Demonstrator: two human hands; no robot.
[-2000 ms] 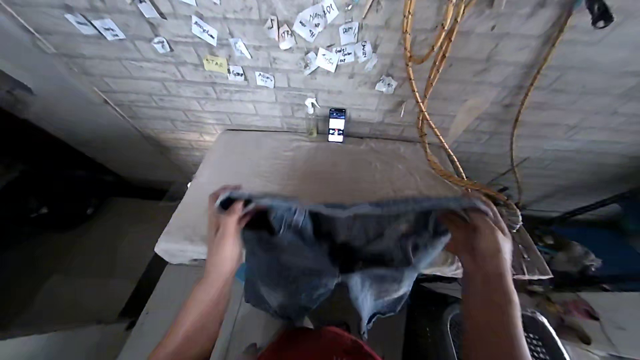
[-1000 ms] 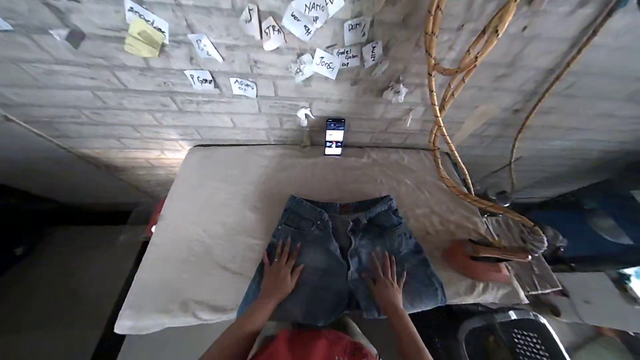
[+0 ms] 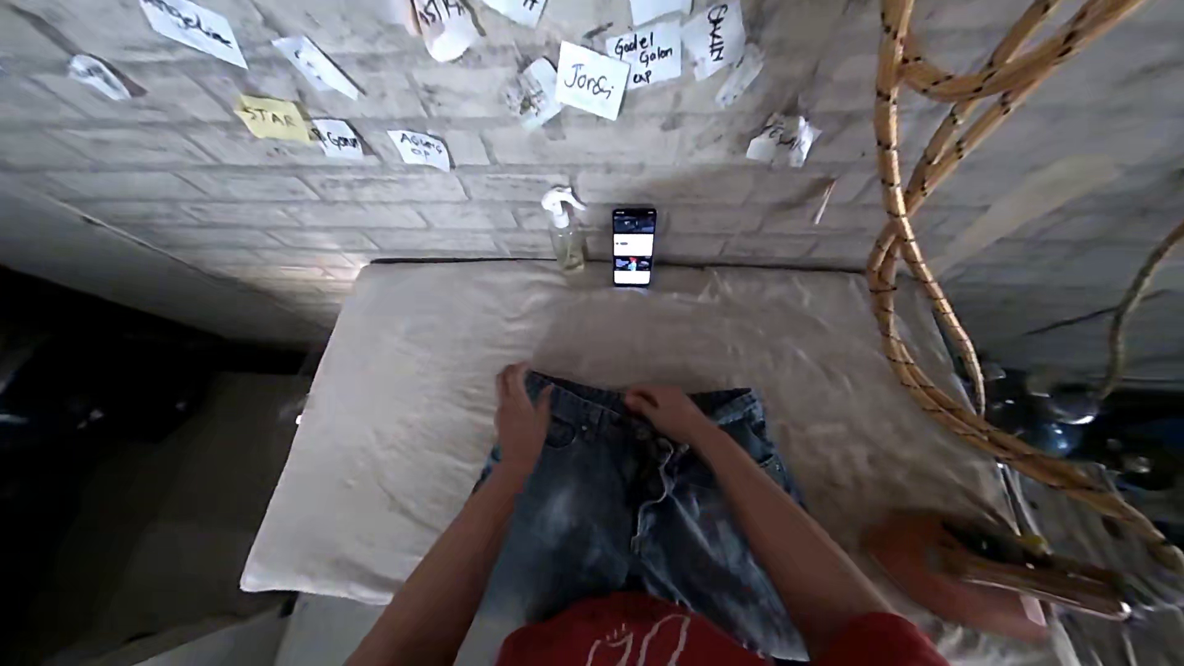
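Observation:
Dark blue denim shorts (image 3: 578,499) lie on the cloth-covered table (image 3: 370,407), waistband away from me, with the fly open. My left hand (image 3: 523,416) grips the left corner of the waistband, thumb on the front of the denim. My right hand (image 3: 666,413) pinches the waistband near its middle, beside the open fly. The lower part of the shorts is partly hidden by my forearms and red shirt. An iron (image 3: 971,573) with a reddish base and a dark handle sits at the table's right end, away from both hands.
A spray bottle (image 3: 566,236) and a lit phone (image 3: 634,247) stand against the brick wall at the table's back edge. Patterned orange cord (image 3: 893,203) hangs at the right and runs down towards the iron. Handwritten paper notes are stuck on the wall.
The shorts, held up in the air two seconds ago, lie on the table. My hands, flat on the legs of the shorts one second ago, have moved up to the waistband and taken hold.

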